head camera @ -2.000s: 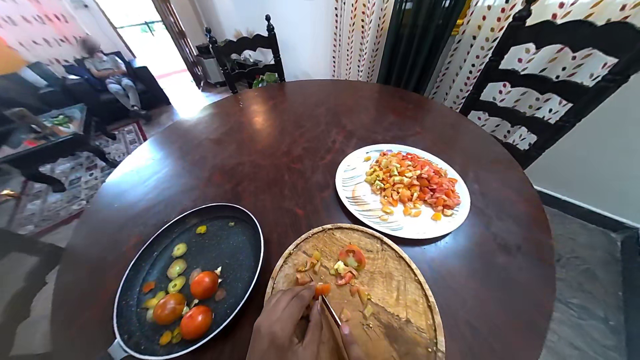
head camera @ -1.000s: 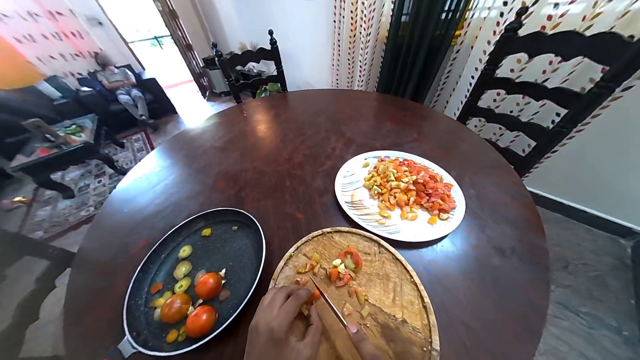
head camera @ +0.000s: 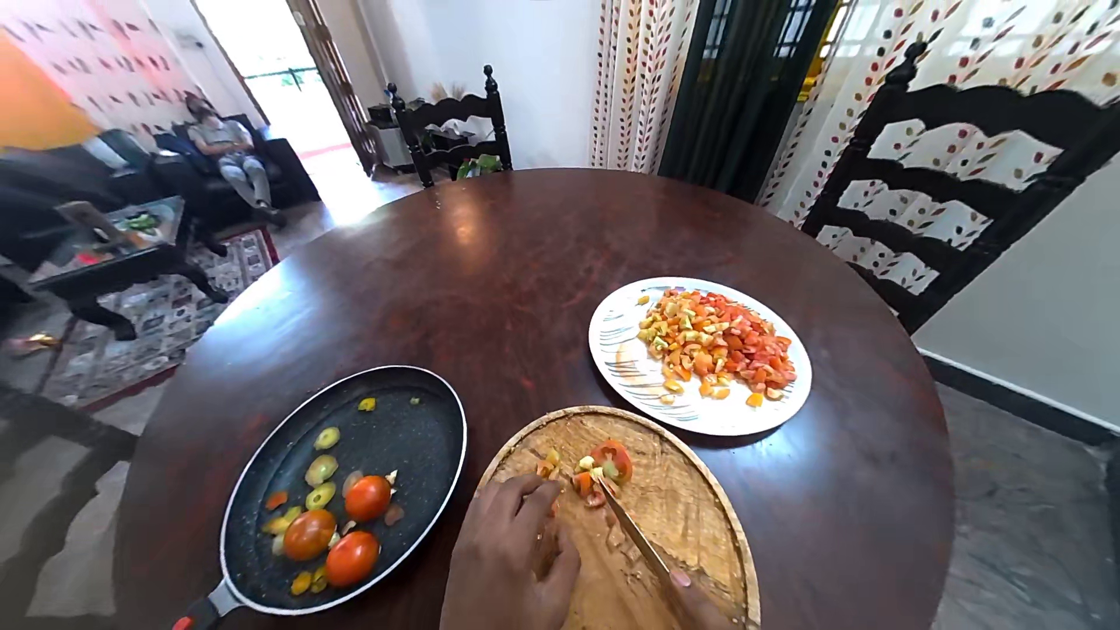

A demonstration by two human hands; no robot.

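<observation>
A round wooden cutting board [head camera: 691, 490] lies at the table's near edge, with cut tomato pieces [head camera: 604, 468] near its middle. My left hand [head camera: 512, 551] rests on the board's left part, its fingers bent over; what lies beneath them is mostly hidden. My right hand [head camera: 696, 604], partly cut off by the lower edge, holds a knife [head camera: 634, 531] whose tip touches the tomato pieces. To the left stands a black frying pan [head camera: 411, 446] holding whole tomatoes [head camera: 353, 558] and several slices. Beyond the board, a white plate [head camera: 626, 367] bears a heap of chopped tomato [head camera: 717, 341].
The round dark wooden table [head camera: 490, 262] bears all of these. The pan's handle [head camera: 206, 611] points to the lower left. Black chairs stand behind the table [head camera: 455, 114] and at its right [head camera: 945, 184]. A person [head camera: 229, 153] sits on a far sofa.
The knife's tip has moved away from my left hand's fingers to the tomato pieces farther up the board. My left hand stays at the board's left part.
</observation>
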